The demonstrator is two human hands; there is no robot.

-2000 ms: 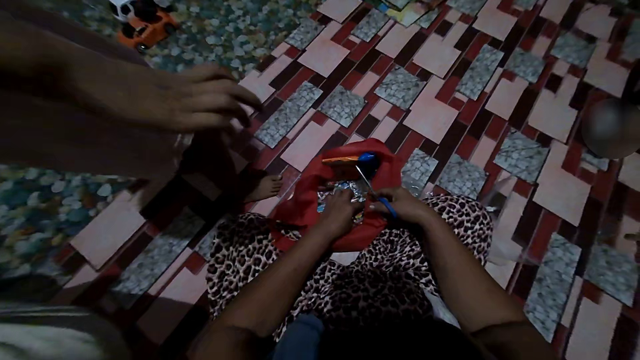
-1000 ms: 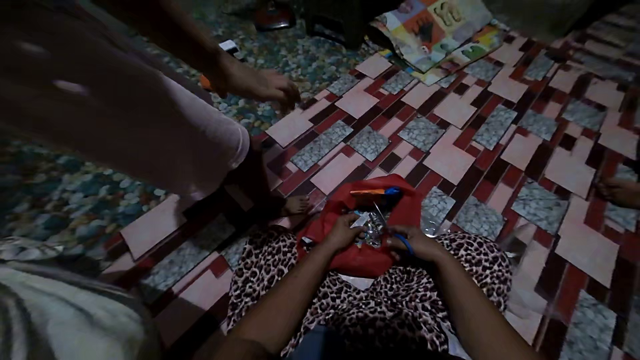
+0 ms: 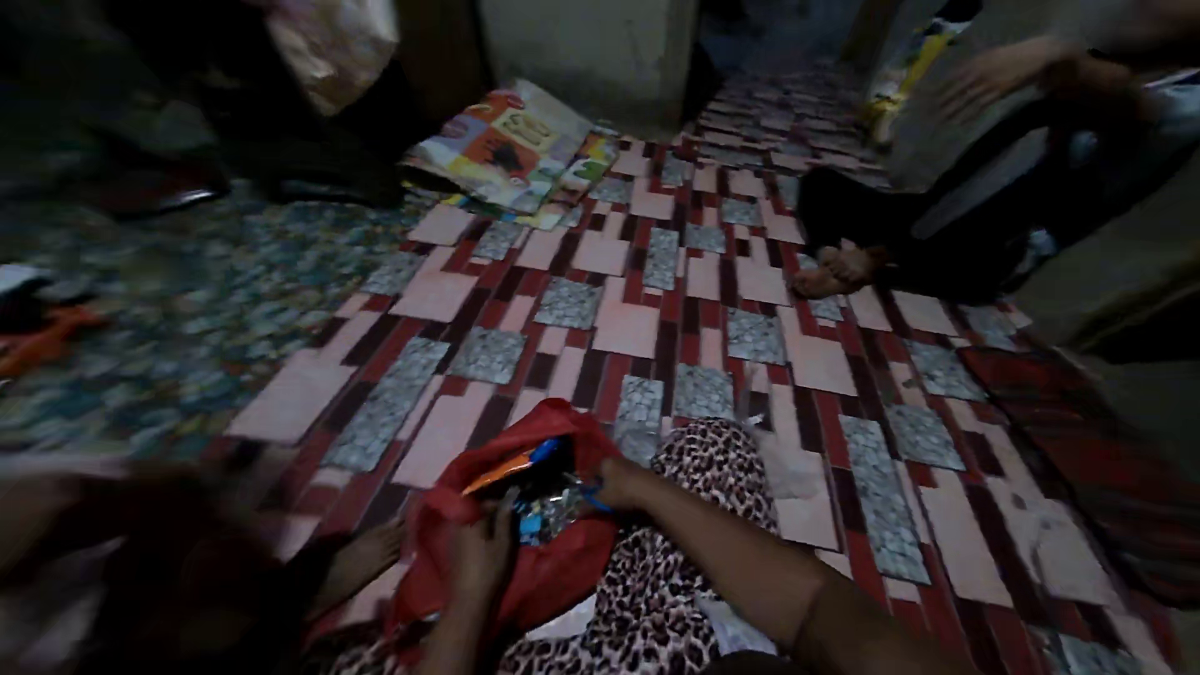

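Observation:
A red cloth bag (image 3: 562, 562) lies open on my lap, over leopard-print clothing (image 3: 717, 459). Inside it are small shiny and blue packets (image 3: 544, 520), and an orange and blue item (image 3: 511, 469) rests near its far rim. My left hand (image 3: 483, 553) is at the bag's left side, its fingertips at the opening; blur hides whether it grips anything. At the right rim, my right hand (image 3: 619, 483) is closed around the blue handles of what look like scissors (image 3: 592, 494), whose blades cannot be made out now.
Another person's bare foot (image 3: 370, 553) is beside the bag on the left. A colourful printed sheet (image 3: 511, 150) lies folded on the patterned floor ahead. At the right sits a person with bare feet (image 3: 839, 270). An orange object (image 3: 47, 333) is at the far left.
The view has swung up and right, bringing the seated person into sight. My left hand has moved from among the packets to the bag's left side. The standing person's reaching hand is out of view.

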